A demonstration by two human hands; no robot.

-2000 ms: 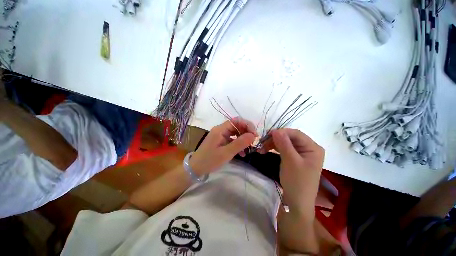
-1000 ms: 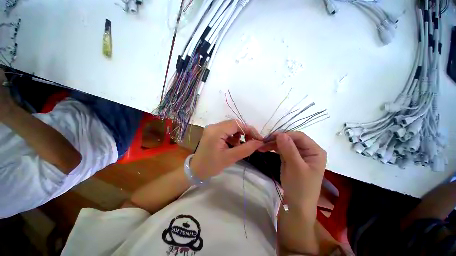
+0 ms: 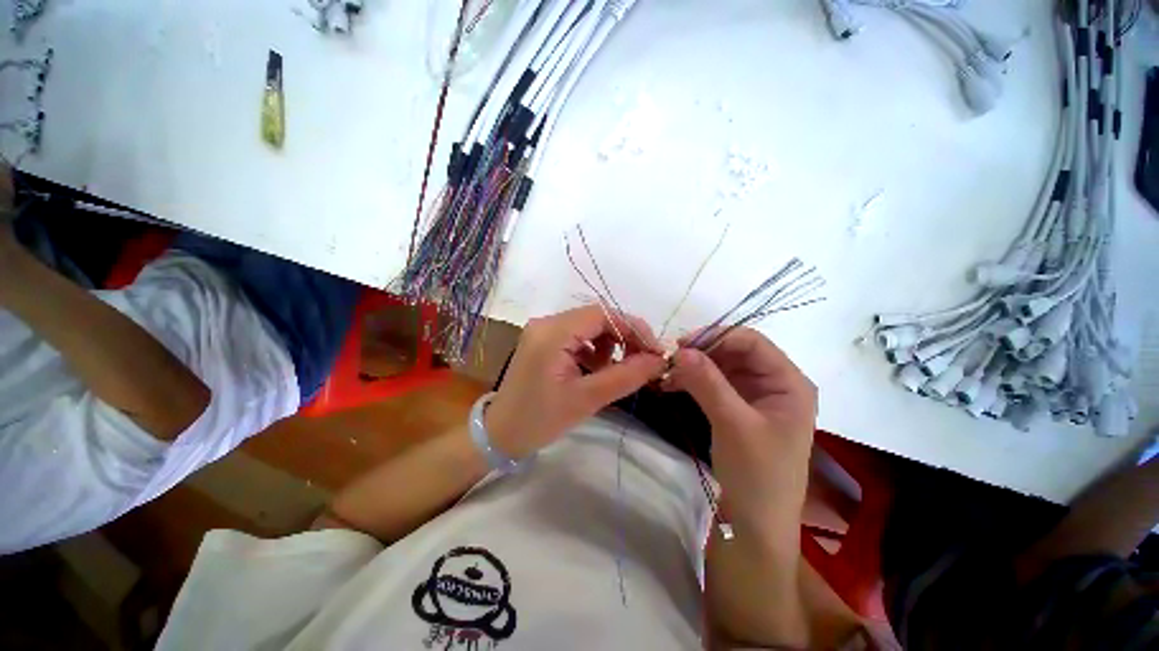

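Observation:
Thin core wires fan up and to the right from between my fingertips, with a few reddish ones fanning up to the left. My left hand pinches wires between thumb and fingers; a tiny white piece shows at its fingertips. My right hand pinches the wires close beside it, the fingertips of both hands nearly touching. A small white plug housing hangs on thin wires below my right hand. One thin strand hangs lower over the shirt. What lies inside the fingers is hidden.
A cable bundle lies at centre-left, its coloured wire ends over the table edge. Another bundle with white connectors lies right. A yellow-handled utility knife lies upper left. A person in a white shirt sits left. Red stools stand below.
My right thumb and fingers have shifted slightly left and down, towards the left fingertips. The wires on the right have spread differently, and one strand now stands apart in the middle.

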